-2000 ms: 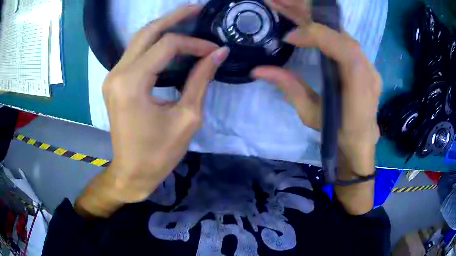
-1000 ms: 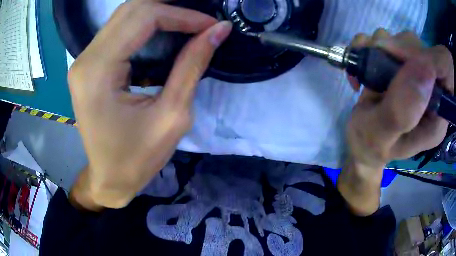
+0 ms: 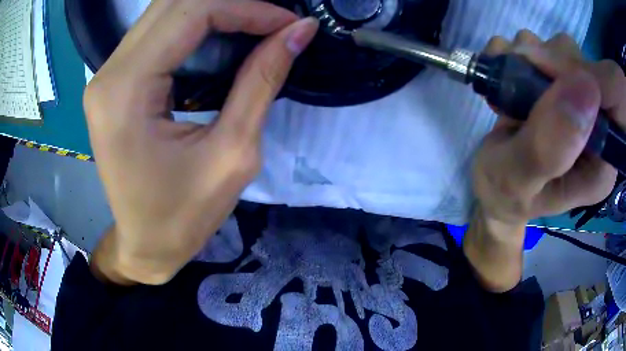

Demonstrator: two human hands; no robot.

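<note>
A black speaker driver assembly (image 3: 343, 75) with a silver-grey centre lies at the top, cut off by the frame edge. My right hand (image 3: 542, 130) holds the soldering iron (image 3: 508, 82) like a pen. Its silver tip is at the small shiny terminals (image 3: 331, 25) beside the driver's centre ring; I cannot tell whether it touches. My left hand (image 3: 185, 130) has thumb and index finger pinched together at the left of the terminals. Any wire between those fingertips is too fine to make out.
A white work cloth (image 3: 384, 158) lies under the driver. Part of a black headband (image 3: 86, 34) curves at the upper left. Paper sheets (image 3: 20, 62) lie on the green bench at the far left. A blue bin (image 3: 535, 238) shows below the bench edge. Cardboard boxes (image 3: 564, 315) are at the lower right.
Since two seconds ago the right hand has moved from the driver's edge and brought the iron tip to the terminals. In the last second, the driver and iron have shifted slightly upward in view.
</note>
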